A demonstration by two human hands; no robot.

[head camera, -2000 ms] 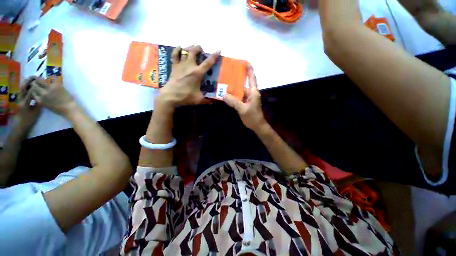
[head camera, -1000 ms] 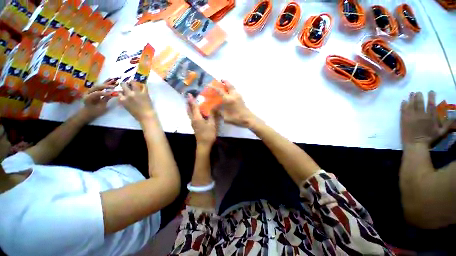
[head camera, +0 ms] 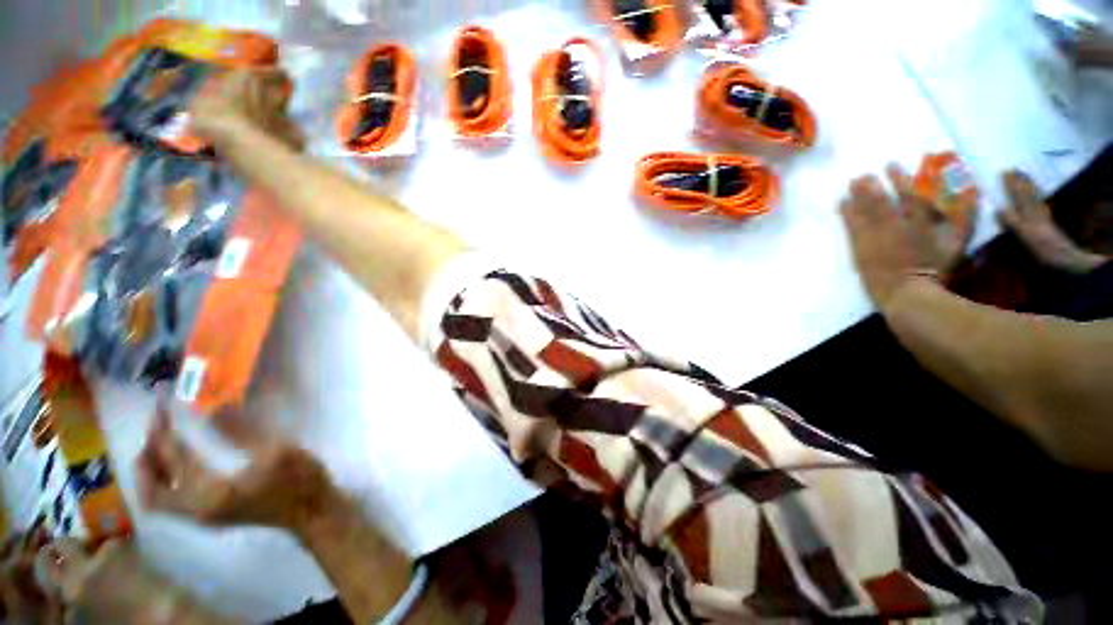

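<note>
My right hand (head camera: pixel 250 108) is at the upper left, at the end of my outstretched arm. It is on or against an orange and dark grey flat carton (head camera: pixel 159 92); blur hides whether the fingers grip it. My left hand (head camera: pixel 244 476), below at the left with a white bracelet on the wrist, is open with fingers apart. It is just below the end of another flat carton (head camera: pixel 226 342) with a white label. More flat cartons (head camera: pixel 92 220) overlap in a pile between and beside my hands.
Coiled orange cables with black parts (head camera: pixel 568 104) lie across the white table (head camera: pixel 488 354), several in clear bags. A neighbour's hands (head camera: pixel 92 586) and narrow carton (head camera: pixel 86 446) are at the lower left. Another person's hands (head camera: pixel 903 232) are at the right with a small orange packet (head camera: pixel 946 177).
The view has swung left. The carton earlier held in both my hands is no longer between them. My right arm has stretched out to the pile, and my left hand has opened.
</note>
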